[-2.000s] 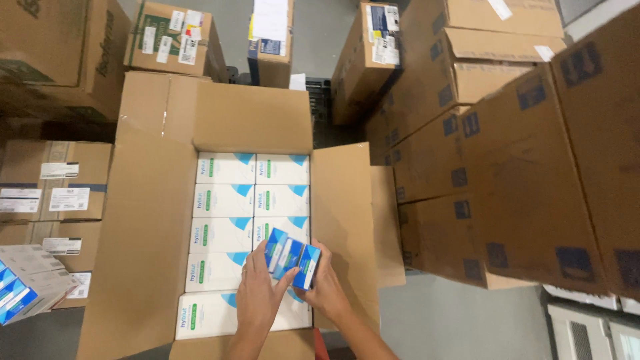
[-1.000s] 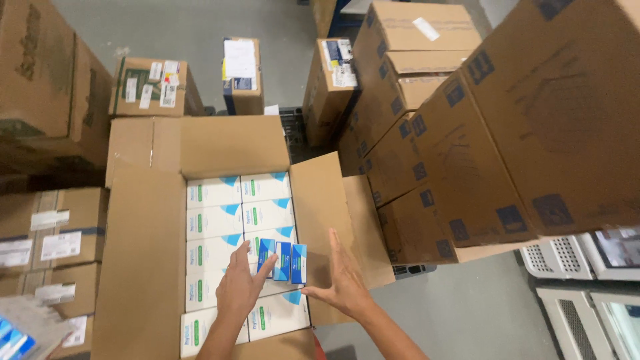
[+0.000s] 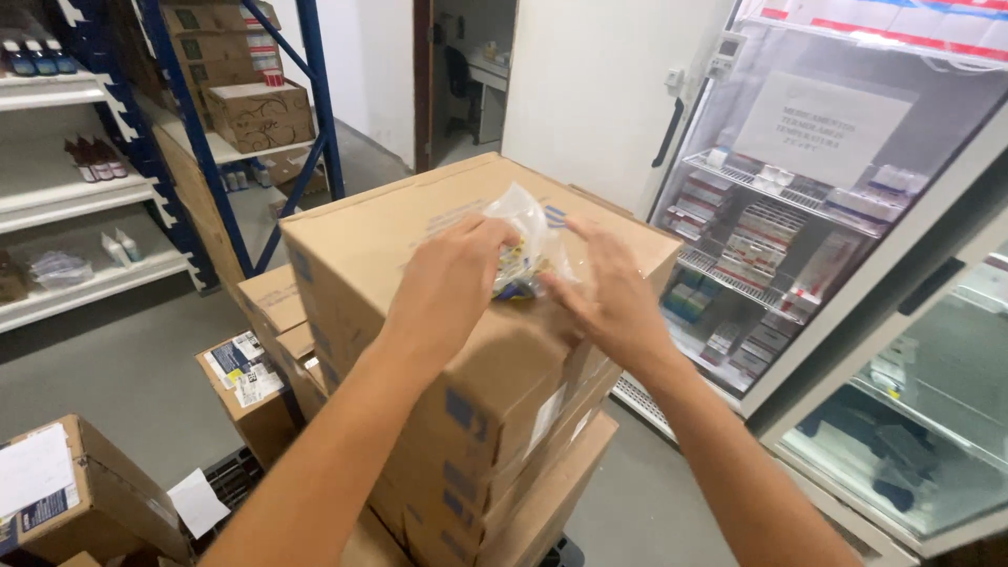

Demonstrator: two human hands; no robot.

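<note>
A clear plastic bag (image 3: 521, 252) with small yellow and blue items inside lies on top of a tall stack of closed cardboard boxes (image 3: 378, 228). At the bag's left side, my left hand (image 3: 457, 276) pinches its plastic between thumb and fingers. My right hand (image 3: 602, 287) is at the bag's right side, fingers spread and thumb near the plastic; whether it touches the bag is blurred. The contents of the bag cannot be told exactly.
A glass-door refrigerator (image 3: 787, 197) with medicine boxes stands at the right. White shelves (image 3: 71, 201) and a blue rack (image 3: 323, 102) are at the left. Smaller cartons (image 3: 106, 488) and a black pallet (image 3: 232, 480) are low at the left.
The view has swung from the open carton to the stack and refrigerator. My hands, earlier at small blue boxes over the carton, are now at the plastic bag; the blue boxes are out of sight.
</note>
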